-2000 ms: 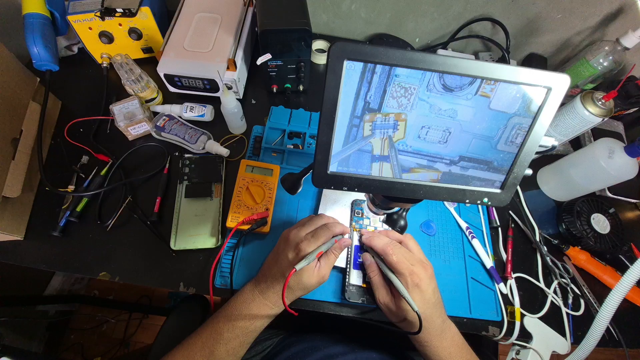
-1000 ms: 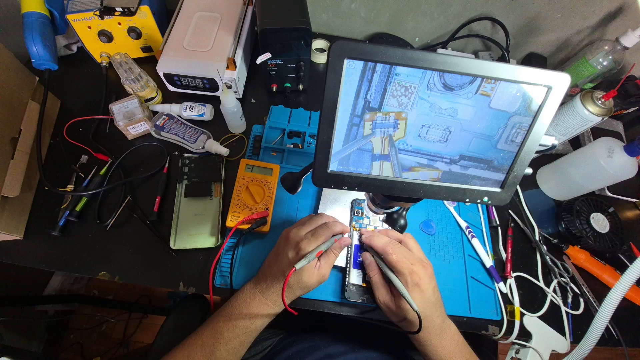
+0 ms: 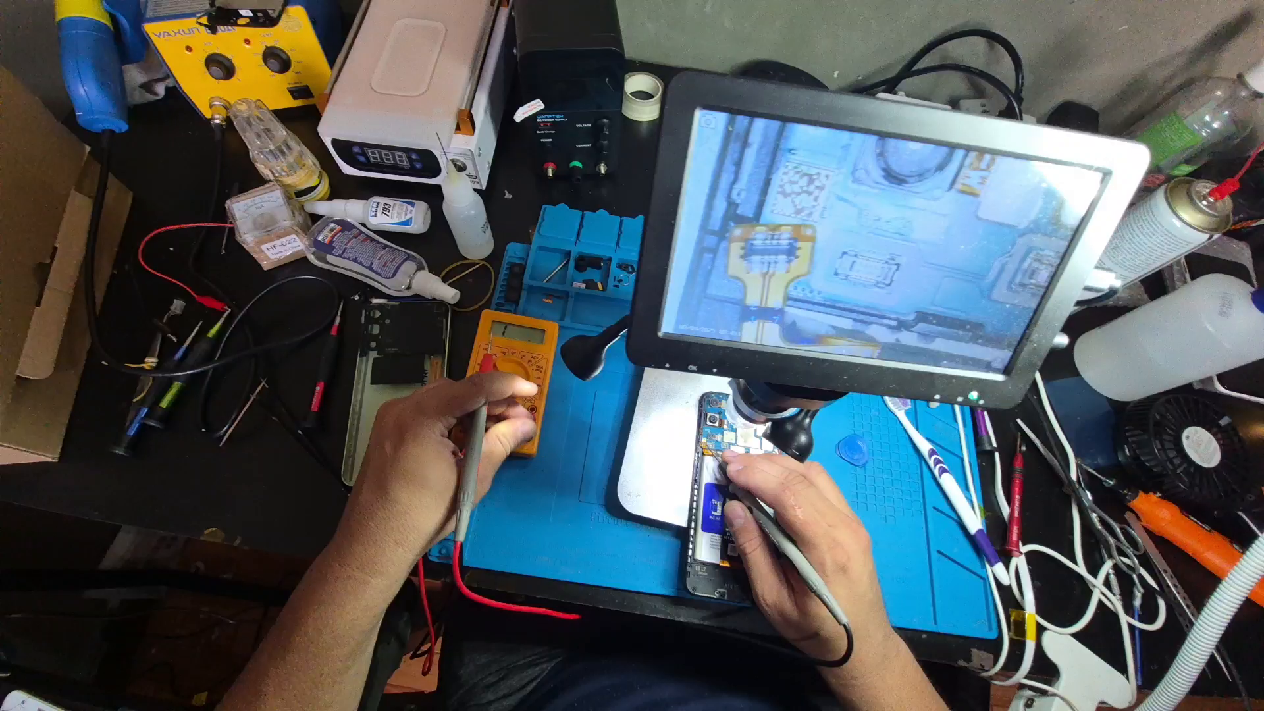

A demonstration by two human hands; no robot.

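Observation:
My left hand (image 3: 449, 444) is over the lower part of a yellow multimeter (image 3: 538, 331), holding a grey test probe (image 3: 472, 474) with a red lead; its fingers hide much of the dial. My right hand (image 3: 805, 543) rests over an opened smartphone (image 3: 706, 553) and holds a second grey probe (image 3: 795, 558) with a black lead. The tip of that probe is hidden by my fingers. The phone's circuit board and battery are exposed, and it lies partly on a white metal microscope base (image 3: 657, 444). Above, a microscope monitor (image 3: 889, 237) shows a magnified board with a flex connector.
A blue silicone mat (image 3: 563, 533) lies beneath the work. On the left are a phone back cover (image 3: 395, 341), screwdrivers (image 3: 188, 370) and bottles (image 3: 370, 252). To the right are a toothbrush (image 3: 948, 484), tweezers (image 3: 1096, 509), white cables and a small black fan (image 3: 1195, 444).
My left hand has moved left from the phone to the multimeter, still with its probe. The probe tips seen on the monitor earlier no longer show there. My right hand has stayed at the phone.

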